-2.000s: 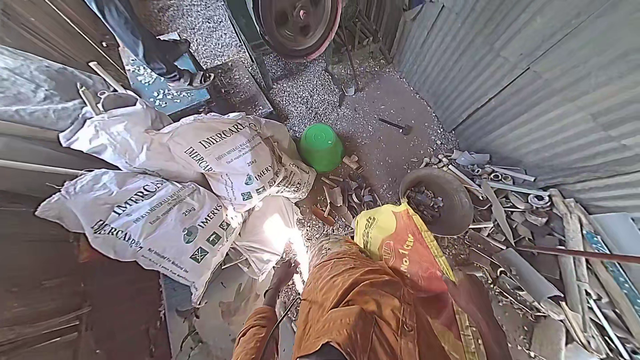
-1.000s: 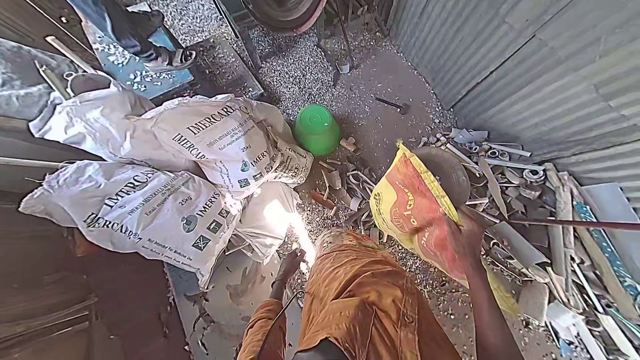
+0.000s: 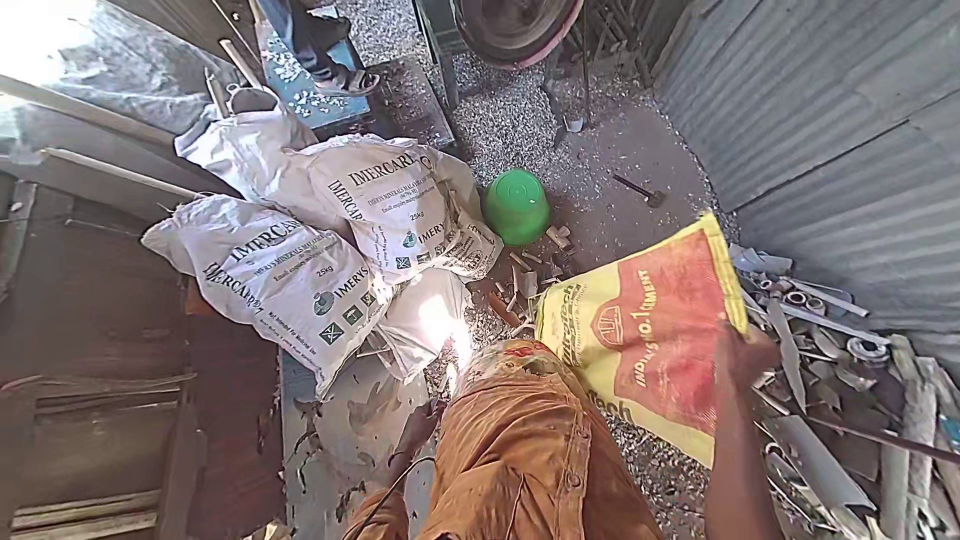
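Observation:
My right hand (image 3: 744, 352) is closed on the right edge of a yellow and red woven cement sack (image 3: 660, 330), which hangs spread out at the right of my body. The sack looks flat. My left hand (image 3: 425, 421) hangs low beside my brown shirt, near a white sack (image 3: 424, 322) on the ground; its fingers are too dark to read. Full white printed sacks (image 3: 285, 277) lie at the left, others (image 3: 397, 202) behind them. An upturned green plastic bucket (image 3: 517, 208) stands against the pile.
Another person's foot in a sandal (image 3: 349, 81) rests at the top left. A large round wheel (image 3: 517, 26) is at the top. A hammer (image 3: 641, 190) lies on the floor. Pipe and scrap pieces (image 3: 825, 352) are heaped at the right, beside a corrugated metal wall (image 3: 817, 127).
The cement sack, bunched near my body two seconds ago, has been raised and spread to the right by my right hand. It now covers the round basin seen earlier. The view has shifted.

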